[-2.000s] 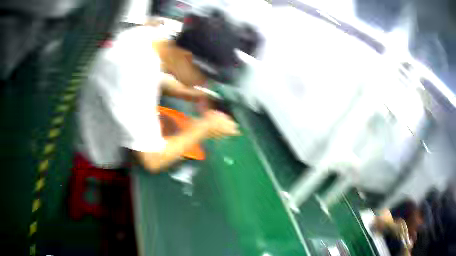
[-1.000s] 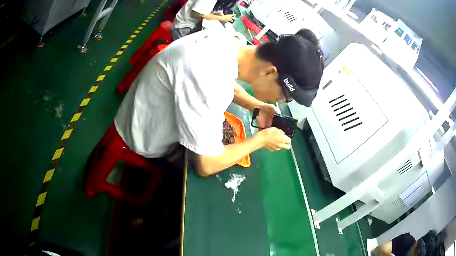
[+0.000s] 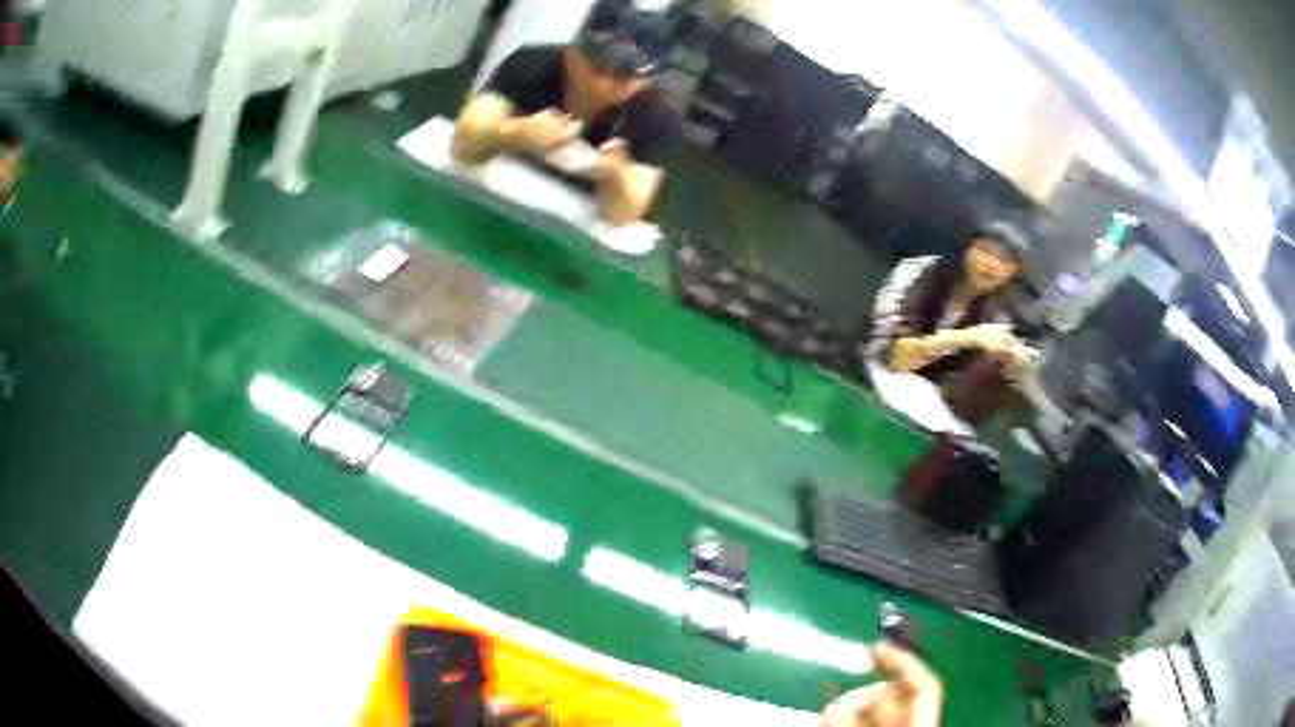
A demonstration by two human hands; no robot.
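A yellow-orange tray (image 3: 582, 696) lies at the bottom edge on a white sheet (image 3: 213, 568). A black phone frame (image 3: 445, 675) shows over the tray; what supports it is cut off. Brownish parts show beside it. My right hand (image 3: 892, 692) is blurred and cut off at the bottom, right of the tray. Its fingertips are just below a small dark part (image 3: 895, 622); I cannot tell whether it holds anything. My left hand is not in view. Part-built phone frames lie on the green bench, one at left (image 3: 364, 416) and one at centre (image 3: 719, 585).
A keyboard (image 3: 902, 551), a dark box (image 3: 954, 480) and a black tower (image 3: 1091, 540) stand at the right. White papers (image 3: 1167, 682) lie at the lower right. A flat clear bag (image 3: 440, 305) lies across the bench. Two people (image 3: 575, 121) (image 3: 966, 320) sit on the far side.
The view has swung from a person bent over a tray at the neighbouring place to the bench in front of me. The tray edge and my right hand have come into view.
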